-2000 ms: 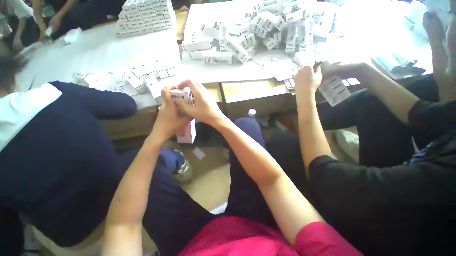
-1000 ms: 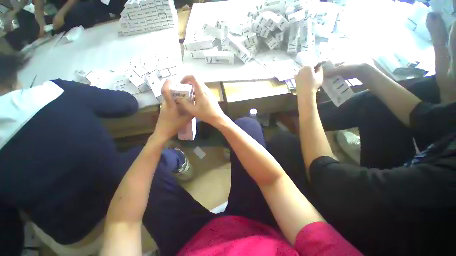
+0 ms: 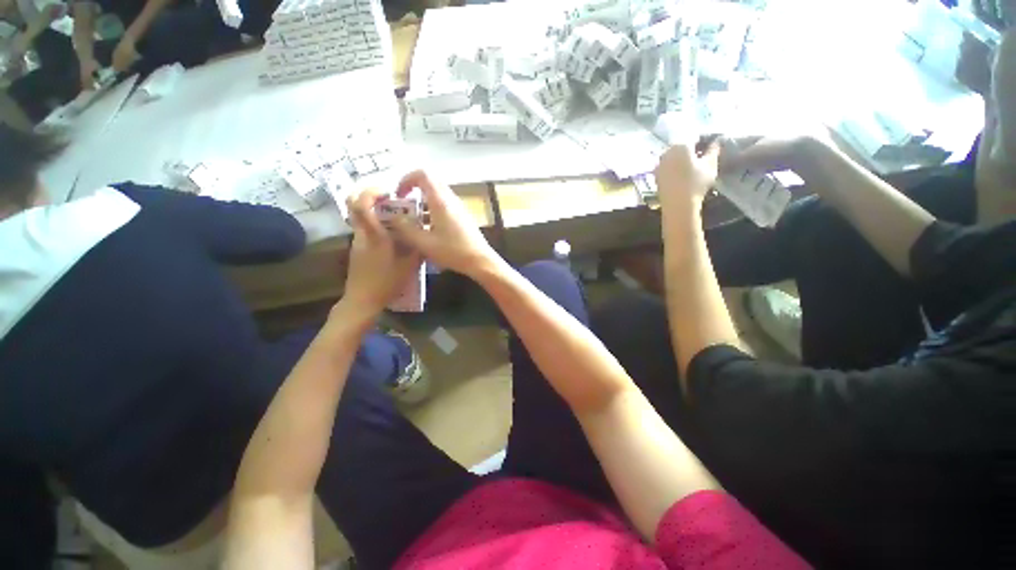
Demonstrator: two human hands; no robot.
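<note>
A small white carton with dark print on its upper end is held upright over the table's front edge, between my hands. My left hand wraps around it from the left. My right hand holds it from the right, with fingers at its top end. The lower part of the carton shows below my hands. Whether the end flap is open or closed is too blurred to tell.
A loose carton pile lies at the centre-right of the table. Stacked cartons stand at the far left. More cartons lie near the left edge. A neighbour's hands hold a carton at right. A bottle is below the edge.
My hands and the carton have shifted slightly left, and my left fingers have moved at its top. The neighbour's carton at right has changed angle and now looks box-shaped.
</note>
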